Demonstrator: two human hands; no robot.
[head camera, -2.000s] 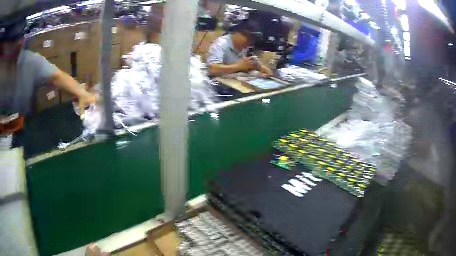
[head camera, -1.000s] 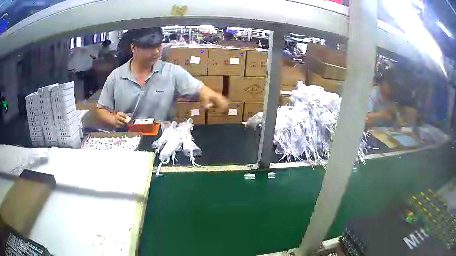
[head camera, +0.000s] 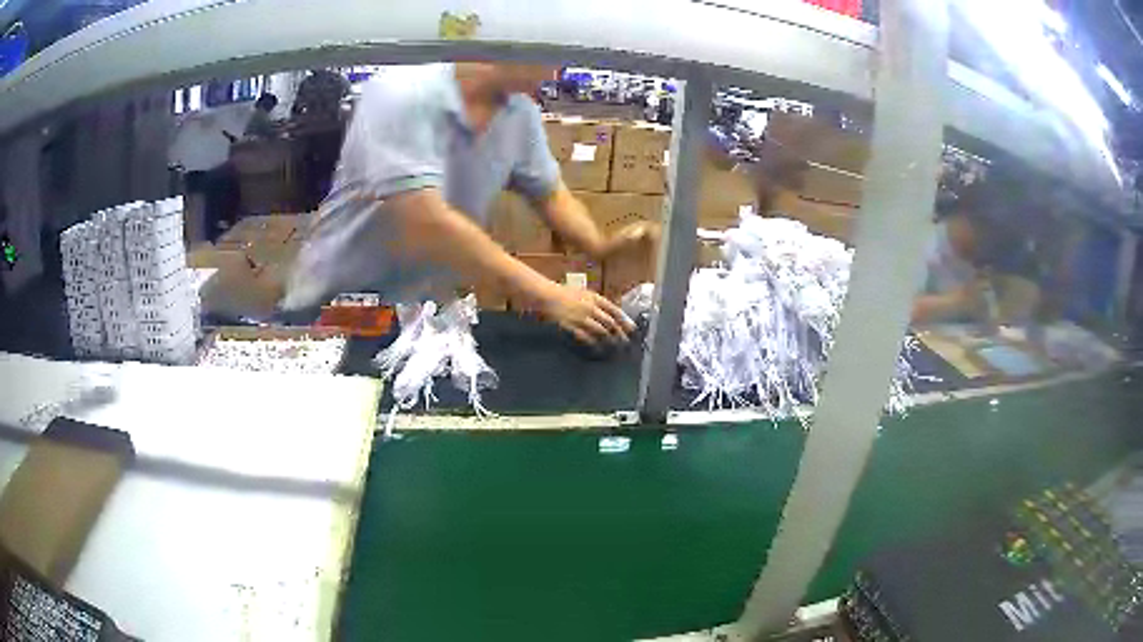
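Neither of my hands is in the picture. Nearest in front of me is the green conveyor belt (head camera: 539, 539). A large white board (head camera: 238, 483) with a pale edge lies left of the belt. A plain brown cardboard tray (head camera: 57, 495) lies on the board's left part, cut by the frame edge. At the lower right is a black box (head camera: 953, 583) with white letters "Mit". Green-yellow circuit board panels (head camera: 1072, 539) lie on top of it, blurred.
A metal post (head camera: 865, 339) rises on the right, another (head camera: 677, 251) across the belt. A person leans over the far bench, hands near the white cord pile (head camera: 771, 314). White housing stacks (head camera: 132, 282), cord bundles (head camera: 433, 357) and an orange tray (head camera: 356, 317) stand opposite. Another person sits right.
The view has swung left from the black box to the belt and white board. The person opposite has leaned right, reaching both arms toward the cord pile. The fingertip seen at the bottom edge is gone.
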